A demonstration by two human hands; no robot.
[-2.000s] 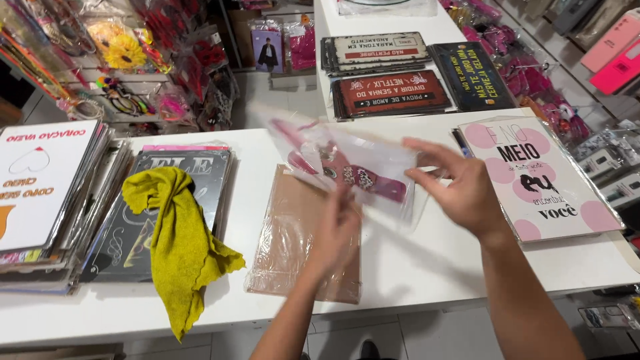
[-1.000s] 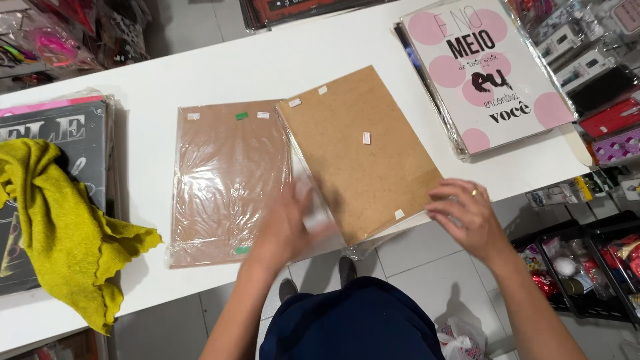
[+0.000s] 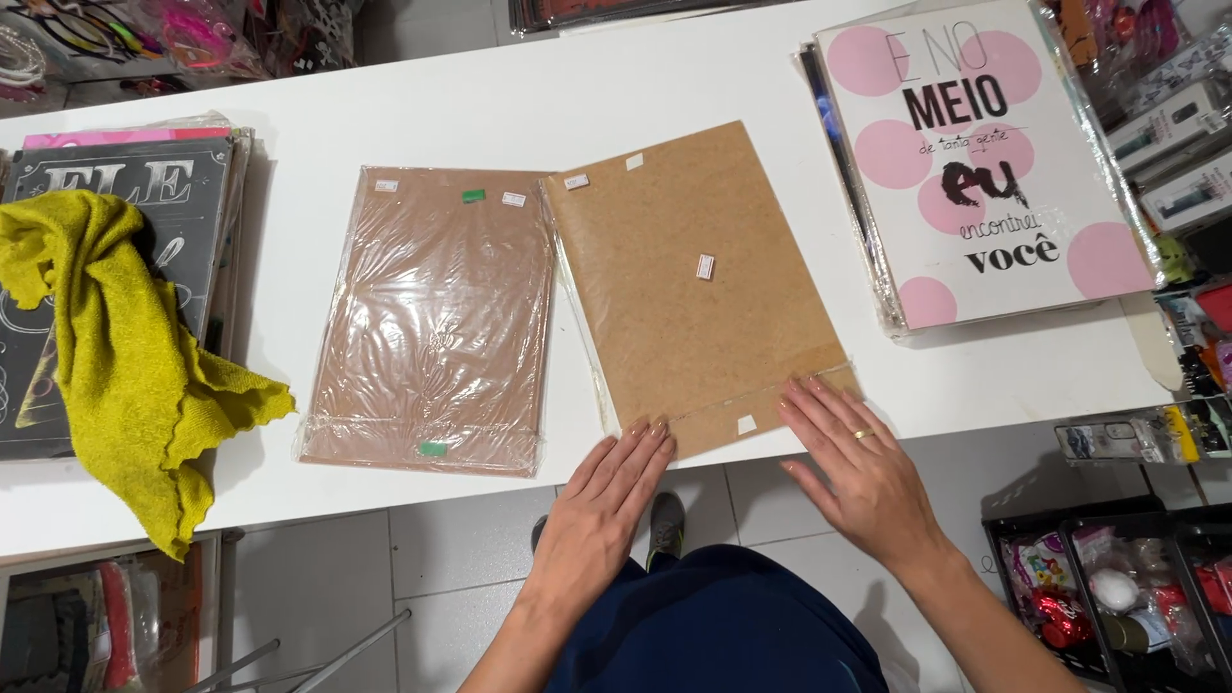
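Note:
A tan fiberboard plaque in a clear plastic sleeve [image 3: 674, 318] lies back side up and tilted on the white counter [image 3: 616, 115], with small stickers on it. Flat on its lower left corner rest the fingertips of my left hand [image 3: 611, 500]. My right hand [image 3: 857, 462], with a ring on one finger, lies on its lower right edge, fingers spread a little. Neither hand grasps anything. Just left, its top corner meeting the tan one, is a brown plaque in creased clear plastic [image 3: 438, 337] with white and green stickers.
A yellow cloth [image 3: 125, 356] lies over a stack of black lettered plaques [image 3: 192, 173] at left. At right stands a stack of wrapped plaques, the top one with pink circles [image 3: 991, 231]. Black baskets of goods [image 3: 1078, 597] and hanging packages edge the counter.
Two seconds ago my hands held a clear plastic sleeve with a pink item above the counter. A second ago the tan plaque lay on the counter; since then my left hand has settled onto its edge.

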